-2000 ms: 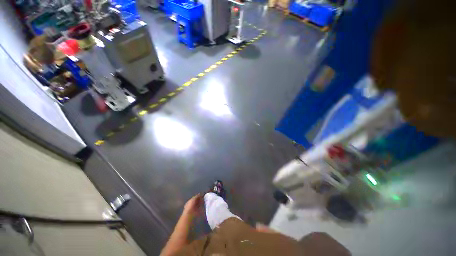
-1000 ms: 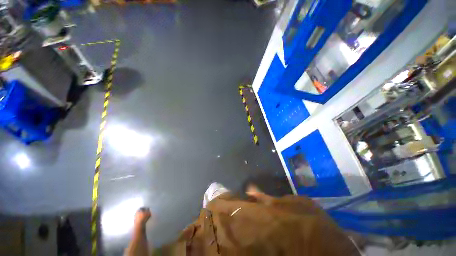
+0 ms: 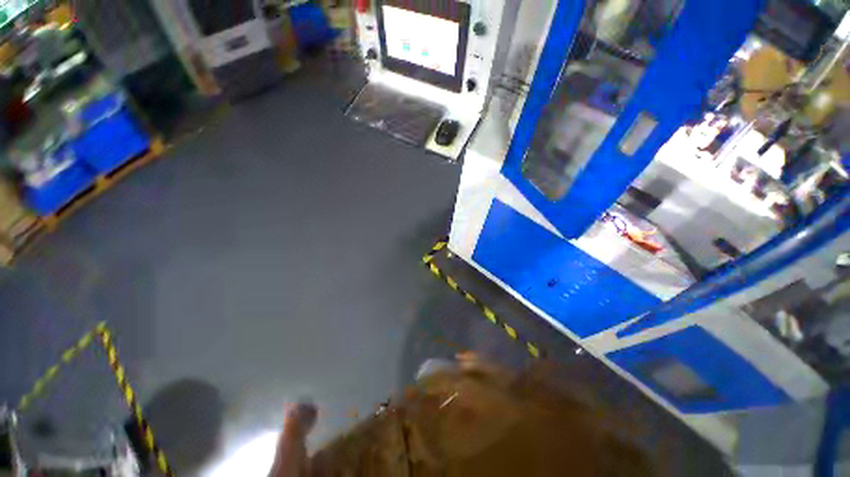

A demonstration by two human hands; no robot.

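My left hand (image 3: 296, 421) is at the bottom of the view, left of my brown-clothed body, small and blurred; its fingers cannot be made out. Only a small blurred part of my right hand (image 3: 469, 360) shows at the front edge of the clothing. A white-and-blue machine (image 3: 550, 276) stands on the right. Its blue-framed door (image 3: 599, 168) has a clear window and stands open. Inside, a red-orange handled tool (image 3: 643, 239) lies at the machine's near edge. Neither hand touches the machine.
A lit screen (image 3: 421, 39) stands beyond the door, with a keyboard tray (image 3: 395, 114) and a black mouse (image 3: 446, 132). Blue bins (image 3: 110, 140) sit on a pallet at the left. Yellow-black tape (image 3: 480, 306) marks the grey floor along the machine.
The view has turned right and moved along the machine. The screen, keyboard tray and mouse have come into view. My left hand remains low beside my body.
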